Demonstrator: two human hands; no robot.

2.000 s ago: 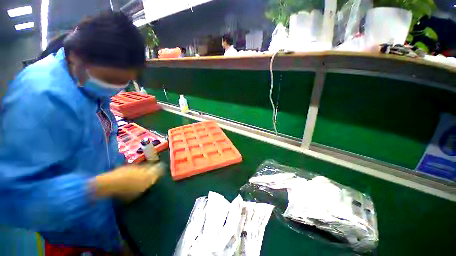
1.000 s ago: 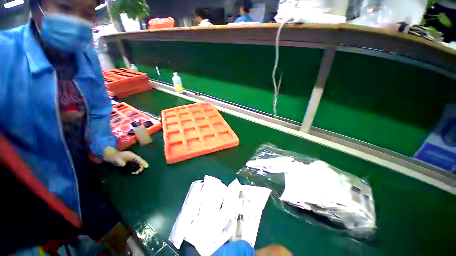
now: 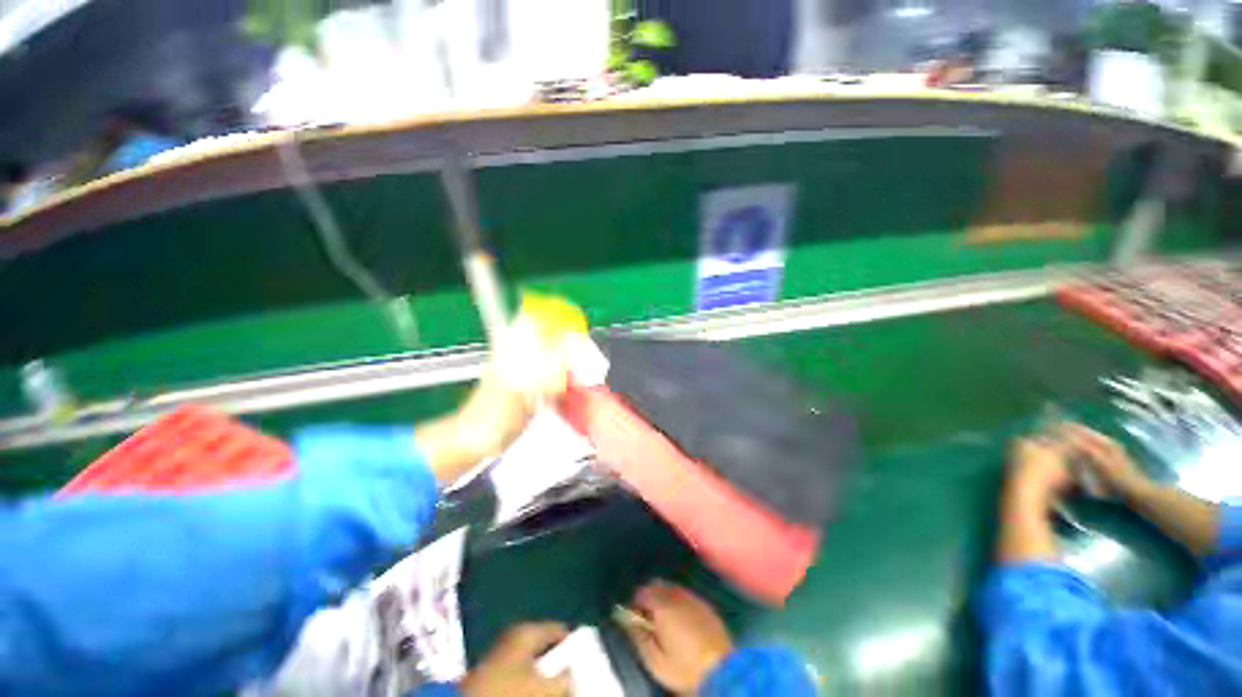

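At the bottom centre, my left hand (image 3: 515, 663) is partly cut off by the lower edge, its fingers closed on a white strip (image 3: 588, 665). My right hand (image 3: 685, 637) is beside it on the right, its fingertips pinched on a small pale piece (image 3: 632, 618). A dark band shows between the hands. The image is blurred, so the fine hold is unclear. White strip sheets (image 3: 425, 606) lie left of my hands on the green surface. The bag of white strips (image 3: 545, 477) is behind them, partly hidden.
Another person's arm (image 3: 327, 511) reaches across from the left, holding a red-orange tray (image 3: 688, 511) with a dark face over the bench. Another person's hands (image 3: 1069, 470) work at right near clear plastic. Red trays stand far left (image 3: 191, 449) and far right (image 3: 1171, 320).
The view has swung right. Both my hands now show at the bottom with white material. The neighbour's arm and a raised dark-faced tray now cross the bench; another person's hands appear at right.
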